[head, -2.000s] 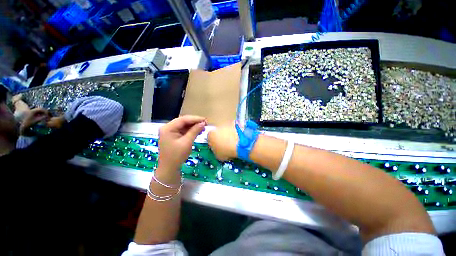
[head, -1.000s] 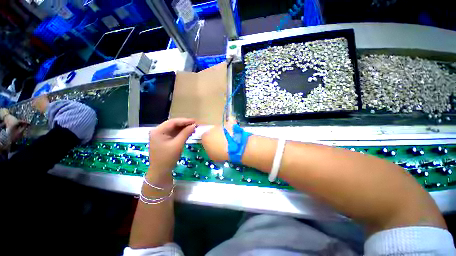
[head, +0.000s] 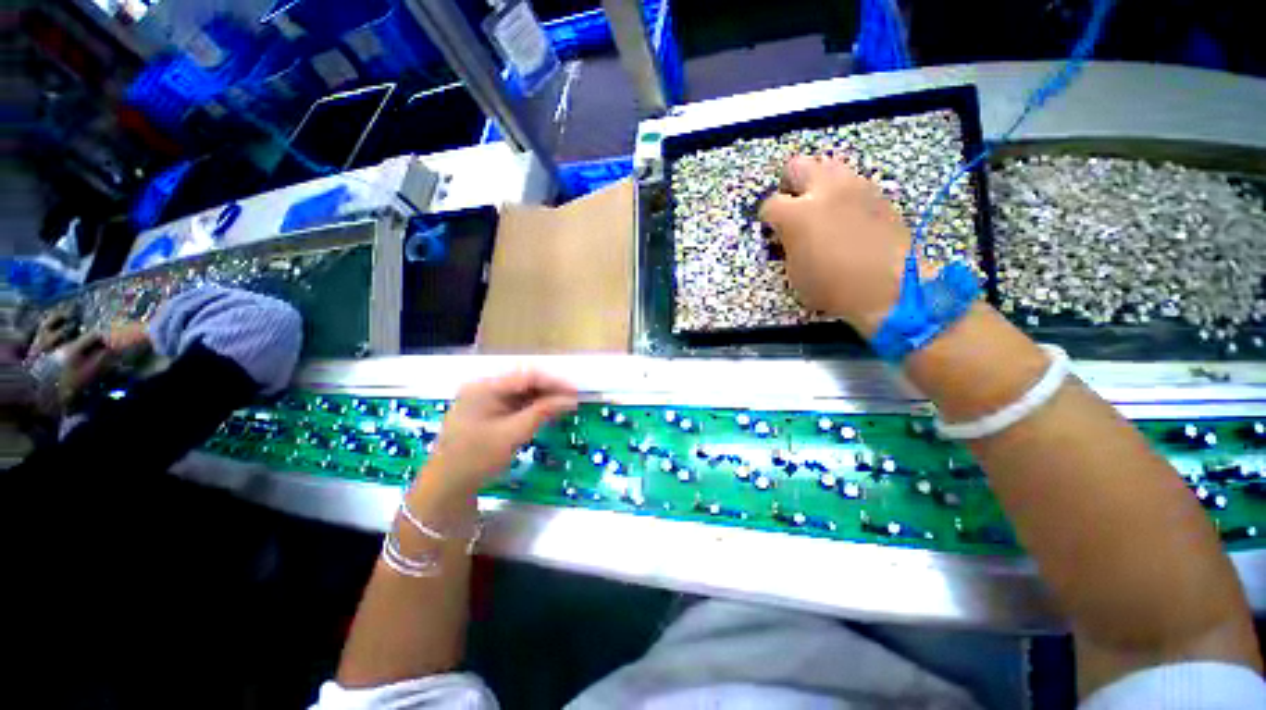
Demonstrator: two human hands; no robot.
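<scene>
My right hand (head: 840,243), with a blue wrist strap (head: 926,308), is over the black component tray (head: 979,208), fingertips down at the bare dark patch among the pale small components (head: 722,264). Whether its fingers hold a part is hidden. My left hand (head: 500,423) is above the green circuit boards (head: 667,472), thumb and fingers close together and blurred; I cannot tell if a part is between them. The boards carry many small dark cylinders with bright tops.
A brown cardboard piece (head: 562,278) and a dark empty tray (head: 447,284) lie left of the component tray. More pale parts fill the trough (head: 1125,243) at right. A neighbour's sleeve (head: 229,330) is at left. Metal rails (head: 778,562) edge the boards. The blue cord crosses the tray.
My right hand has moved from beside my left hand up and right into the component tray. My left hand has shifted slightly right and down over the boards.
</scene>
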